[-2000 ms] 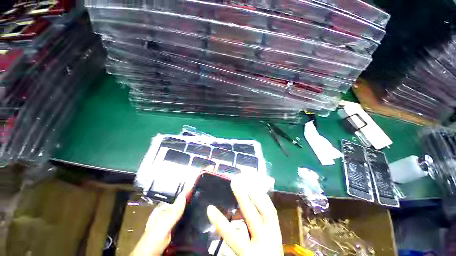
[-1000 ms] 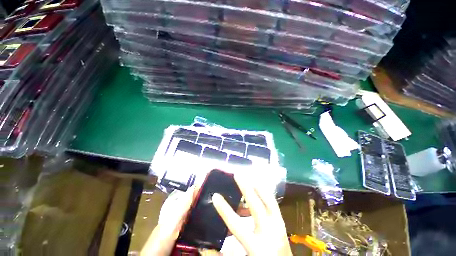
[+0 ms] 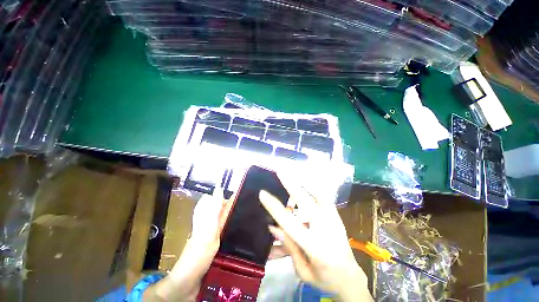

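Observation:
A red flip phone (image 3: pixel 251 224) is open above the bench edge, its black screen half up and its red keypad half with a pink flower-like pattern below. My left hand (image 3: pixel 204 242) holds it from the left side. My right hand (image 3: pixel 316 239) is at its right side, with a finger on or just over the black screen and other fingers near the right edge; whether it grips the phone is unclear. Behind the hands lies a shiny white lens tray (image 3: pixel 180 147) with rows of black-framed lenses. The phone and hands hide its front part.
Stacked clear trays (image 3: pixel 283 44) stand at the back, more at left. Tweezers (image 3: pixel 360 112), a white strip (image 3: pixel 422 118), a white block (image 3: pixel 493 106) and two dark panels (image 3: pixel 467 159) lie right. Below are a scrap carton (image 3: pixel 414 242) and an orange-handled tool (image 3: pixel 372 250).
The view has tilted down, so the bench things sit higher and the phone's keypad half now shows. My right finger has moved up the screen a little. The phone stays in my left hand.

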